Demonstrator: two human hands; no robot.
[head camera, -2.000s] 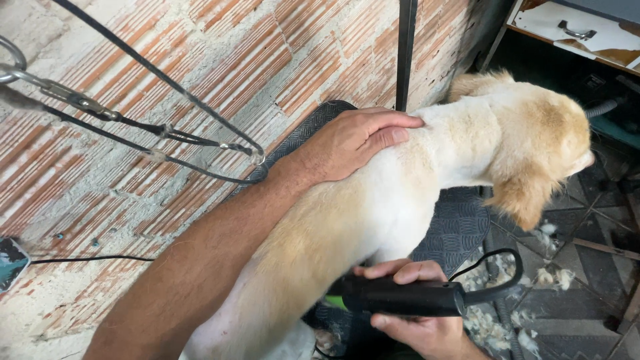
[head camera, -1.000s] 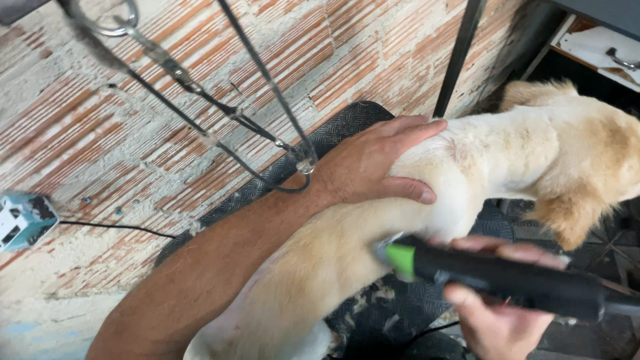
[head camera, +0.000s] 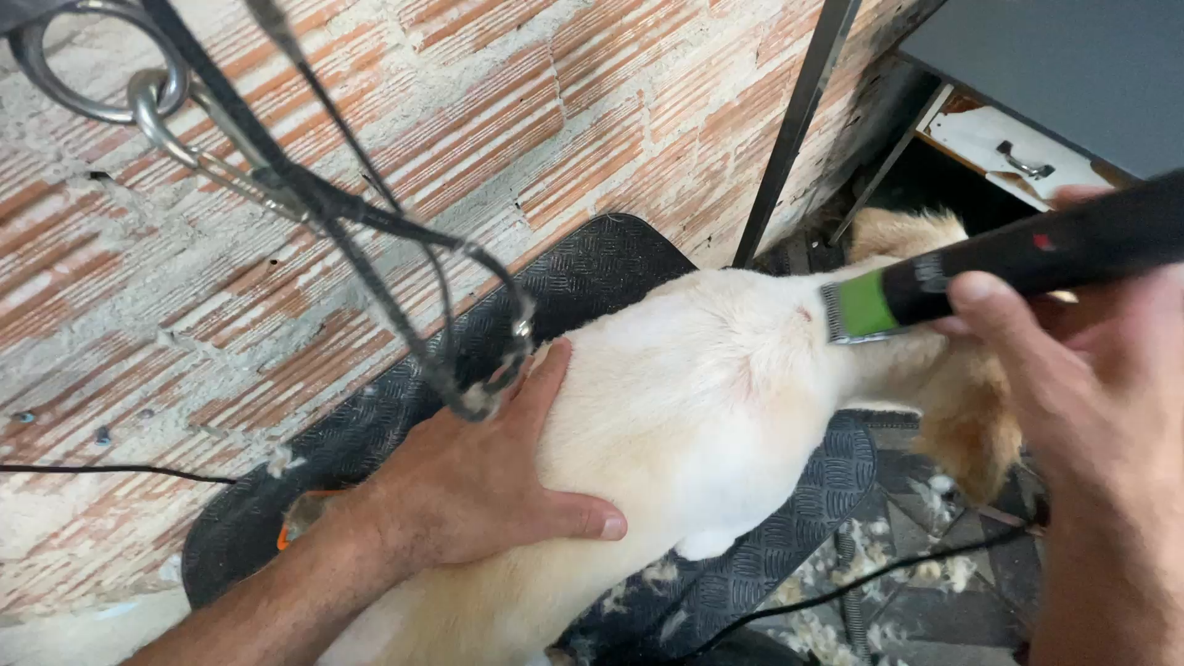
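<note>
A cream-coloured dog (head camera: 647, 416) with a clipped coat stands on a black textured grooming table (head camera: 601, 268), its head away at the right. My left hand (head camera: 499, 472) lies spread on its back, thumb and fingers apart, gripping no tool. In my right hand (head camera: 1073, 370) is a black electric clipper (head camera: 1036, 250) with a green blade base. The clipper's metal blade touches the coat at the shoulders, near the neck. The clipper and my right hand hide part of the dog's head; a tan, longer-haired ear (head camera: 980, 430) shows below.
Black grooming loops (head camera: 370, 217) with a metal ring and carabiner hang at the upper left, near my left hand. A rough brick wall (head camera: 462, 120) runs behind the table, with a dark metal post (head camera: 800, 129). A grey-topped cabinet (head camera: 1054, 69) stands upper right. Cut fur and a black cord lie low right.
The clipper has gone from under the dog, to its side, then up to the shoulders. My left hand has slid back from the shoulders along the back. The view has come closer.
</note>
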